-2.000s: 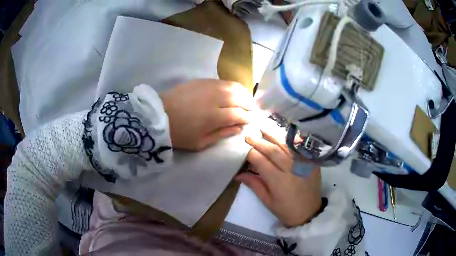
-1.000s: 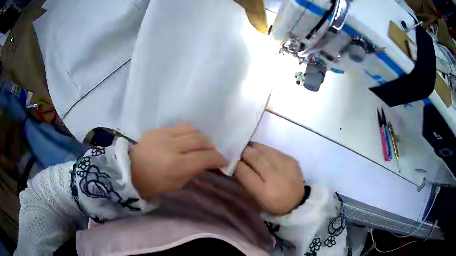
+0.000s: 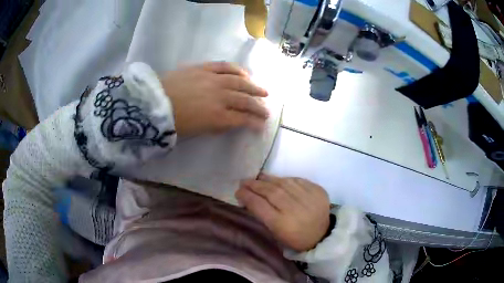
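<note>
A cut garment panel (image 3: 182, 44), pale side up, lies on the table and runs up to the brightly lit needle area. Its right edge curves down toward me, with a thin strip of brown along it. My left hand (image 3: 215, 99) lies flat on the panel, fingers pointing right, just below the light; it is slightly blurred. My right hand (image 3: 287, 207) is at the panel's lower right corner, fingertips on the edge. The sewing machine head (image 3: 326, 33) is above and right of my hands. Glare hides the needle and presser foot.
Pink and blue handled tools (image 3: 428, 145) lie on the white machine bed (image 3: 353, 119) at right. A black strap (image 3: 456, 66) hangs from the machine arm. Other pale cloth (image 3: 72, 55) lies at left. A ruler strip (image 3: 409, 235) runs along the front table edge.
My left hand has moved up from the panel's lower corner to near the light. My right hand stays at the corner, slightly lower and left. The machine appears a little further left in view.
</note>
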